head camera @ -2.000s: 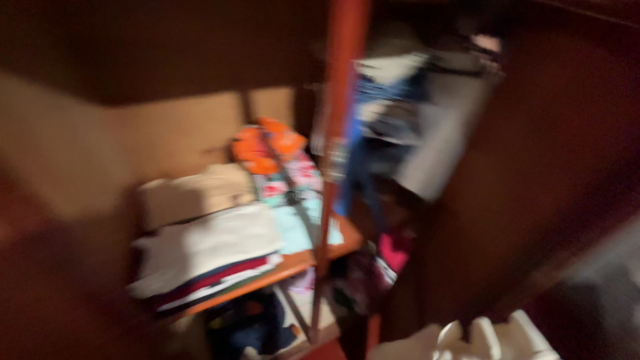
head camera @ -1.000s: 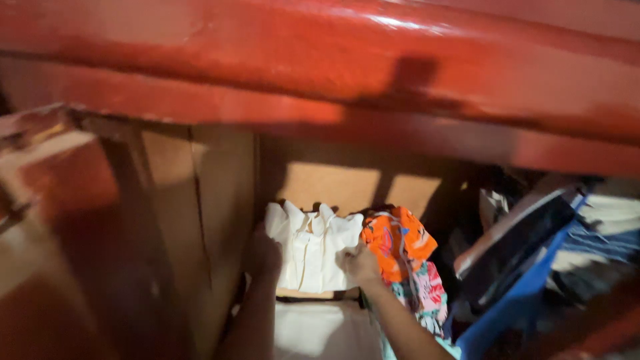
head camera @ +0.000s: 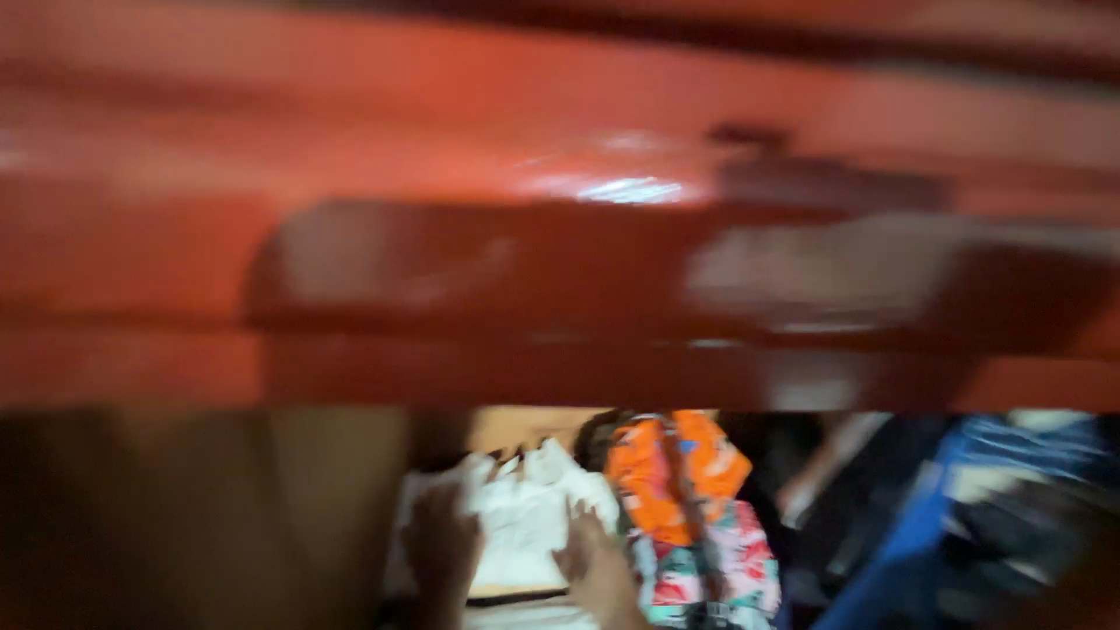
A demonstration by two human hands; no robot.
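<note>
Inside a wooden wardrobe, a folded white garment (head camera: 521, 525) lies on top of a stack of folded clothes. My left hand (head camera: 442, 534) rests against its left side, dark and blurred. At its right side, my right hand (head camera: 591, 556) touches the cloth with the fingers spread. Below the white garment a tan fold and another pale folded cloth (head camera: 529, 615) show. Whether the left fingers grip the cloth is hidden by blur and shadow.
A glossy red-brown wooden beam (head camera: 560, 289) crosses the view above my hands. Right of the stack are an orange patterned cloth (head camera: 652, 481) and a floral cloth (head camera: 744, 560). Farther right hang blue and dark clothes (head camera: 901, 542). A wooden panel (head camera: 332, 516) stands at the left.
Two seconds ago the white garment was not on the tan-topped stack; by one second ago it lay there between my hands. My right fingers now look more spread. The view has tilted up.
</note>
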